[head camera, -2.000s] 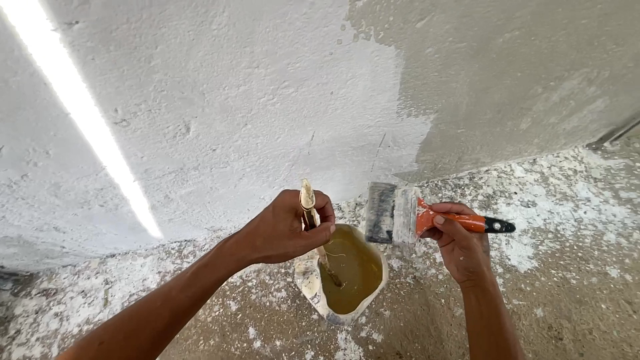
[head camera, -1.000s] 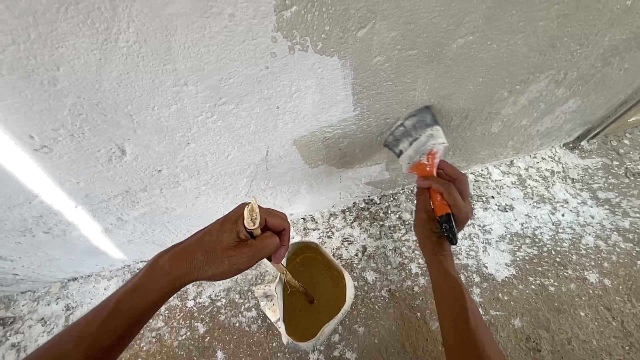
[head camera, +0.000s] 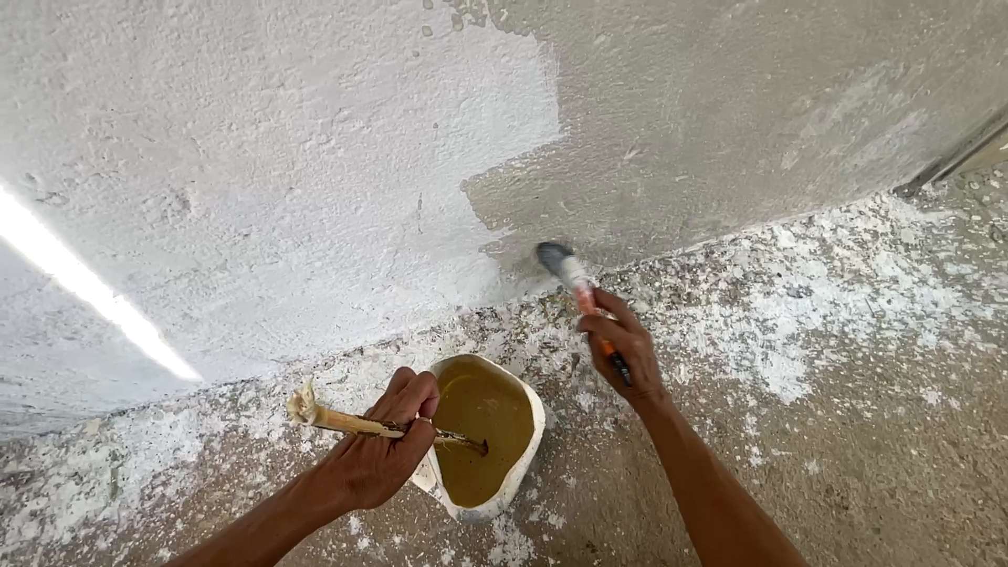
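My left hand (head camera: 394, 445) grips a wooden stick (head camera: 350, 422) with a frayed end, its other end dipping into yellowish-brown liquid (head camera: 484, 409). The liquid fills a cut-open white plastic container (head camera: 526, 480) on the floor. Around the orange and black handle of a flat paintbrush (head camera: 583, 298), my right hand (head camera: 626, 342) is closed. The brush's dark bristles, slightly blurred, are at the low part of the wall, on the grey-beige area (head camera: 543, 193) beside the white area (head camera: 339, 157).
The rough wall (head camera: 709, 102) meets a concrete floor (head camera: 890, 425) spattered with white flakes and paint. A bright strip of light (head camera: 94, 291) falls across the wall at left. At the far right, a dark edge (head camera: 957, 157) runs down to the floor.
Two seconds ago the brush was over the container's right side; it then rose to the wall and has since moved down and left along it. The left hand's stick now leans lower and flatter.
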